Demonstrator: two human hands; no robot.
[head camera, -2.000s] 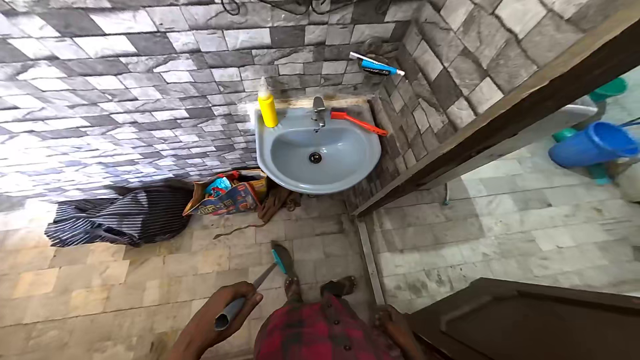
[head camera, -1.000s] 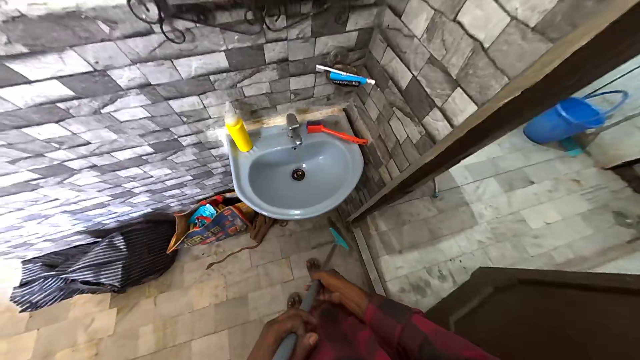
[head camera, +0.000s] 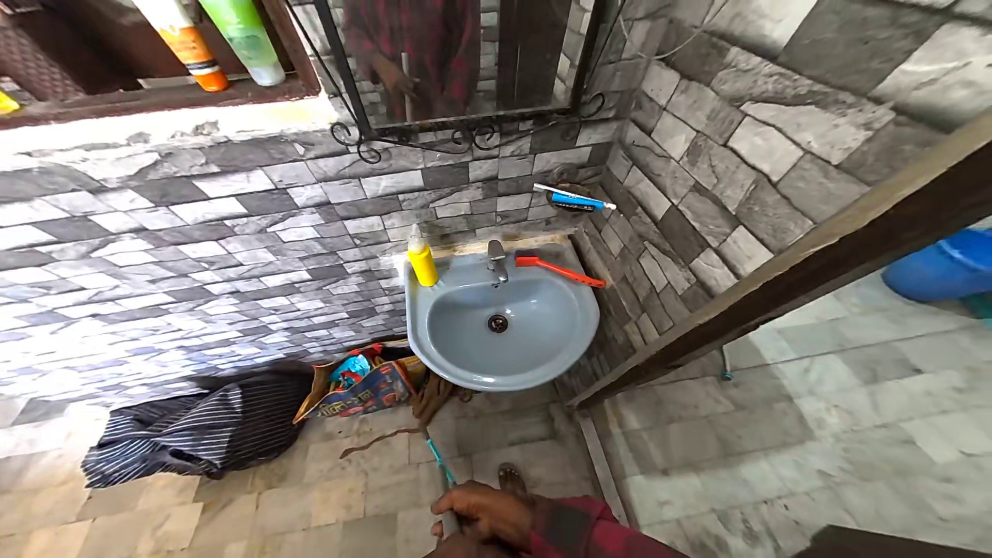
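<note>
My right hand (head camera: 490, 508) is closed round the grey pole of what looks like a floor squeegee (head camera: 440, 463), low in the view. Close below it, my left hand (head camera: 463, 547) is on the same pole, mostly cut off by the bottom edge. The squeegee's narrow teal and dark head points away from me, over the floor tiles left of my foot. Beyond my hands is a grey-blue washbasin (head camera: 434, 364) with a metal tap (head camera: 497, 262). On its back rim stand a yellow bottle (head camera: 422, 265) and, to the right, a red-handled brush (head camera: 559, 271).
A printed bag (head camera: 370, 394) and striped dark cloth (head camera: 209, 426) lie along the wall, left of the basin. A dark wooden door frame (head camera: 775, 271) runs down the right side, with a blue bucket (head camera: 942, 267) beyond. A mirror (head camera: 465, 66) hangs above.
Two seconds ago only my left hand held the pole; one second ago both hands were on it. The teal head has moved left relative to the basin. The view has tilted up.
</note>
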